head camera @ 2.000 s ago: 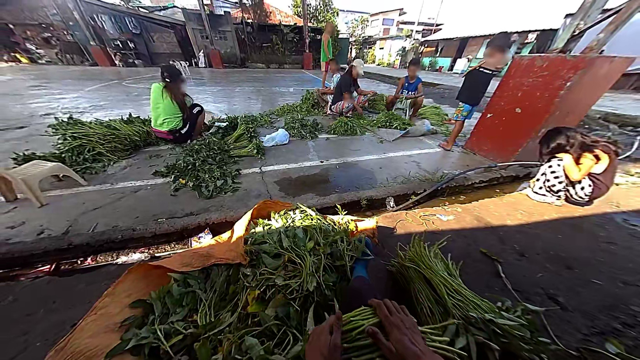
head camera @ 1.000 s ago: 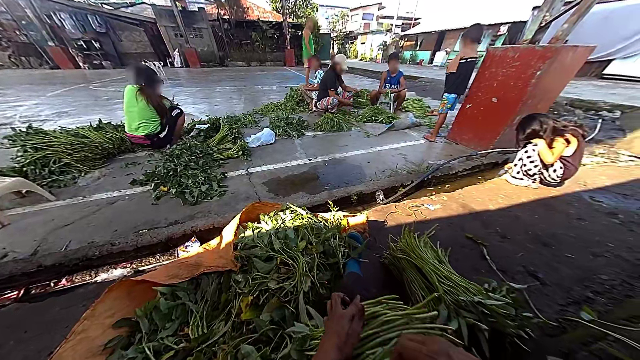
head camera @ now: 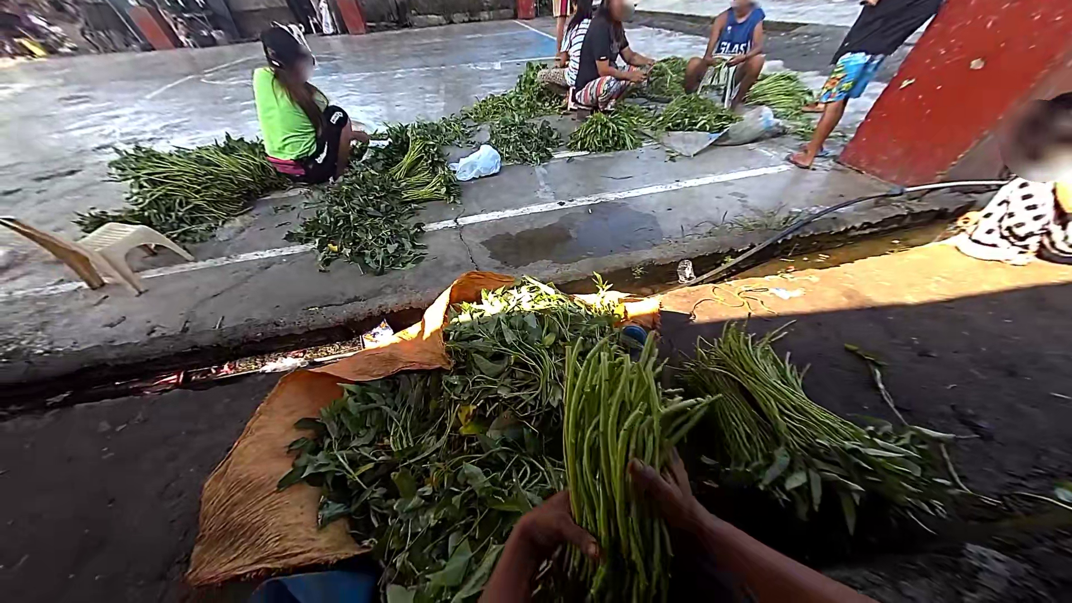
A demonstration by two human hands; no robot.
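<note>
An upright bundle of long green leafy-vegetable stems [head camera: 615, 435] stands between my hands, cut ends up. My left hand [head camera: 554, 532] grips its lower left side, fingers partly behind the stems. Against its right side is my right hand [head camera: 666, 490], the thumb over the stems and the other fingers mostly hidden. Left of the bundle, a heap of loose leafy greens [head camera: 477, 427] lies on an orange woven sack [head camera: 268, 494]. To the right, a second bundle of greens [head camera: 779, 419] rests on the dark ground, stems pointing up and leaves toward me.
A gutter [head camera: 251, 360] runs between me and a concrete court [head camera: 352, 301]. A black hose [head camera: 787, 230] crosses it near a red slanted panel [head camera: 955, 92]. Several people sit or stand among piles of greens; one crouches at right. A plastic chair [head camera: 126, 243] lies far left.
The stem bundle in my hands has gone from lying low and slanted to upright. My hands now hold it from both sides. The view has tilted down and moved closer.
</note>
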